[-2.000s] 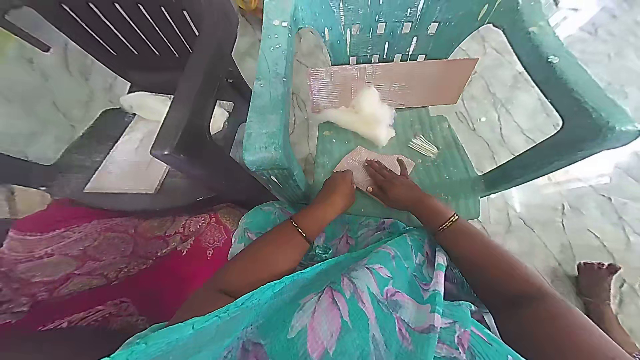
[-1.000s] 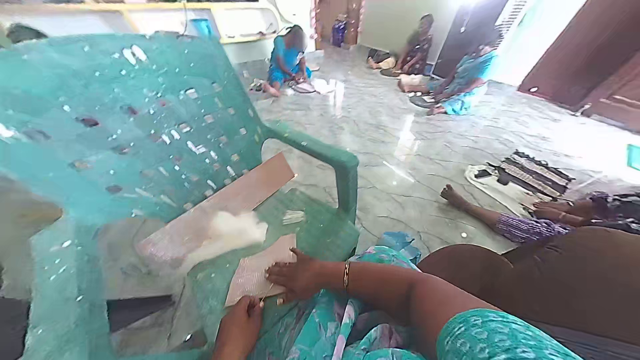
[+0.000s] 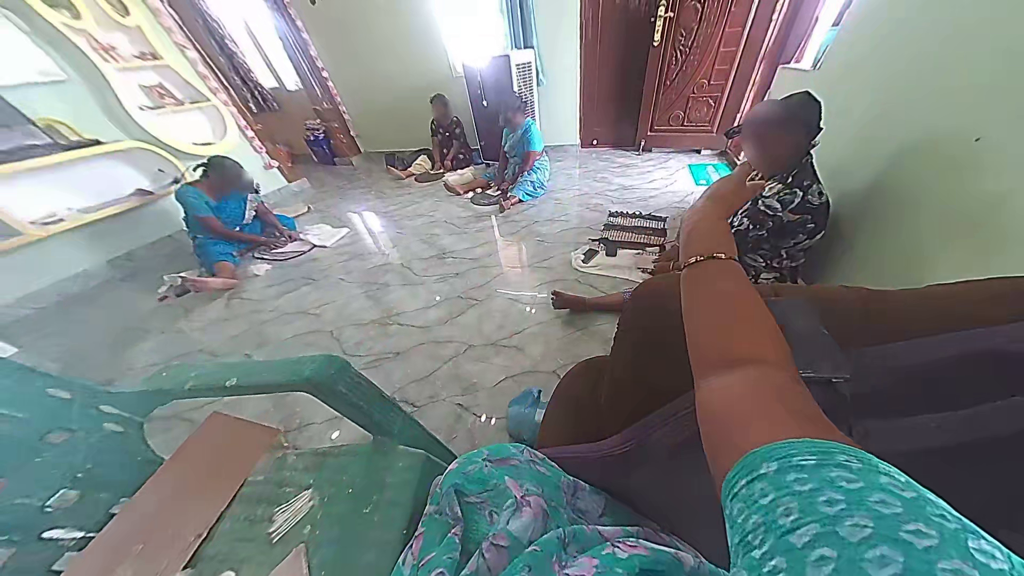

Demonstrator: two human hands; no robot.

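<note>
My right arm, with a bangle at the wrist, reaches forward at the right. My right hand (image 3: 740,190) is raised and overlaps the seated person in a dark patterned top; how its fingers are set is unclear, and I see no object in it. My left hand is out of view. At lower left, a flat brown cardboard strip (image 3: 180,496) leans across the green plastic chair (image 3: 352,504). A small bundle of thin pale sticks (image 3: 292,514) lies on the seat. The tip of a brown piece (image 3: 294,563) shows at the bottom edge.
The green chair's armrest (image 3: 264,373) stands before the marbled floor (image 3: 432,344). Beside my lap is a brown sofa or seat (image 3: 632,400). Several people sit on the floor, one with a striped woven piece (image 3: 634,230) close by. A carved wooden door (image 3: 696,80) is behind.
My right hand has left the brown piece on the chair seat and is now raised forward. The view has swung right and up; my left hand and the white fluffy material have gone out of it.
</note>
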